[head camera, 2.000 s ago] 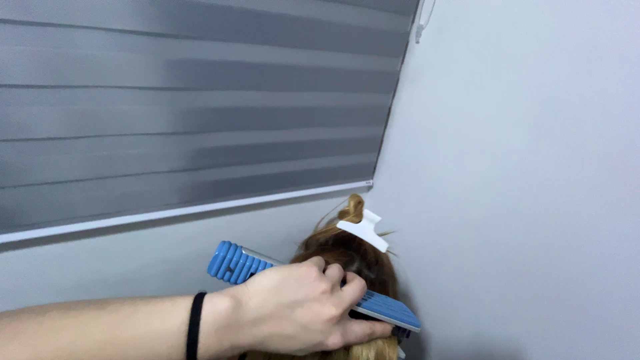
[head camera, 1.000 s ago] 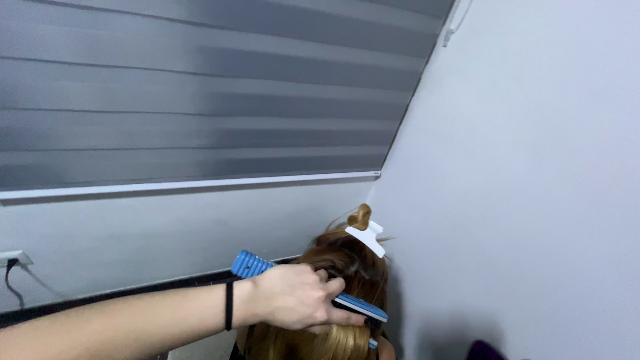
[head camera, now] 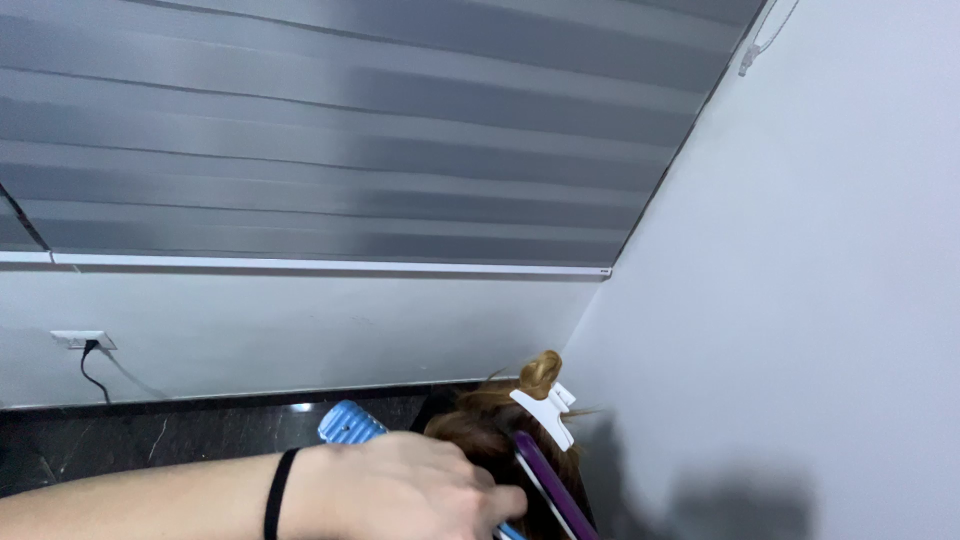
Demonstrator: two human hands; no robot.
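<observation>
My left hand (head camera: 420, 487), with a black band around its wrist, reaches in from the left and is closed around a blue hairbrush (head camera: 350, 424). The brush's ribbed end sticks out on the left, and a bit of blue shows below my fingers. Behind the hand is a head of brown hair (head camera: 469, 431), with a coiled lock (head camera: 540, 373) held up by a white hair clip (head camera: 547, 416). A purple flat iron (head camera: 555, 487) lies over the hair just right of my fingers, its lower end cut off by the frame. My right hand is out of view.
A grey striped window blind (head camera: 337, 142) covers the upper left. A white wall (head camera: 810, 247) rises close on the right. At the left, a black plug sits in a wall outlet (head camera: 79, 339) above a dark marbled surface (head camera: 187, 439).
The purple flat iron has come up beside the hair; one second ago only a dark purple shape showed at the bottom edge. My left hand keeps hold of the brush. The view has shifted.
</observation>
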